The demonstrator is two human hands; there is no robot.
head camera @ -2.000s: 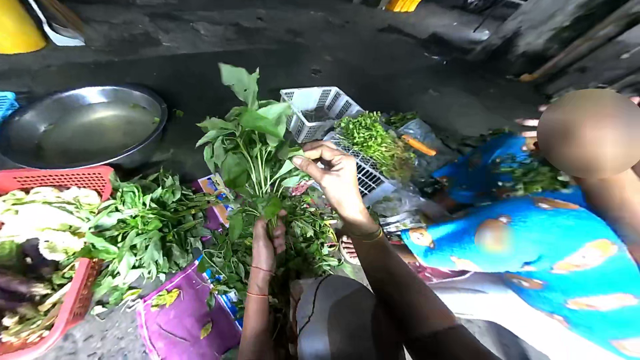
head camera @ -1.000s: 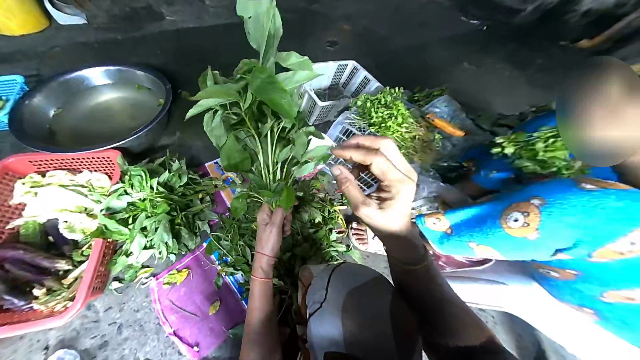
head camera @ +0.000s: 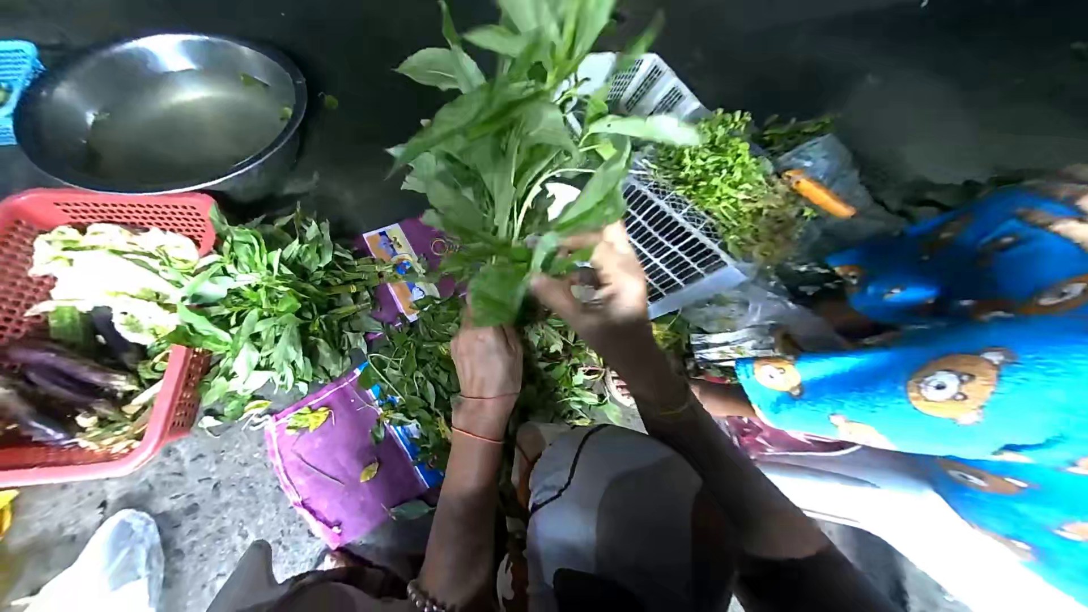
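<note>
My left hand [head camera: 486,357] grips the stems of an upright bunch of leafy greens [head camera: 510,170] in the middle of the view. Beside its lower leaves on the right is my right hand [head camera: 599,285], blurred, with fingers bent against a leaf; whether it pinches the leaf I cannot tell. More loose greens [head camera: 416,365] lie below and around my hands, partly on a purple sack [head camera: 348,467]. Another pile of leafy greens [head camera: 272,297] lies left of the bunch.
A red plastic basket [head camera: 174,399] holds eggplants and pale vegetables. Behind it stands a metal basin [head camera: 191,119] of water. White plastic crates [head camera: 671,246] and small-leaved greens [head camera: 722,178] are at the back right, near an orange-handled object [head camera: 818,194]. A person in blue patterned clothing [head camera: 867,382] sits at the right.
My right hand was at the upper leaves two seconds ago, then apart from the bunch on the right; now it is back at the lower leaves. My left hand keeps its grip.
</note>
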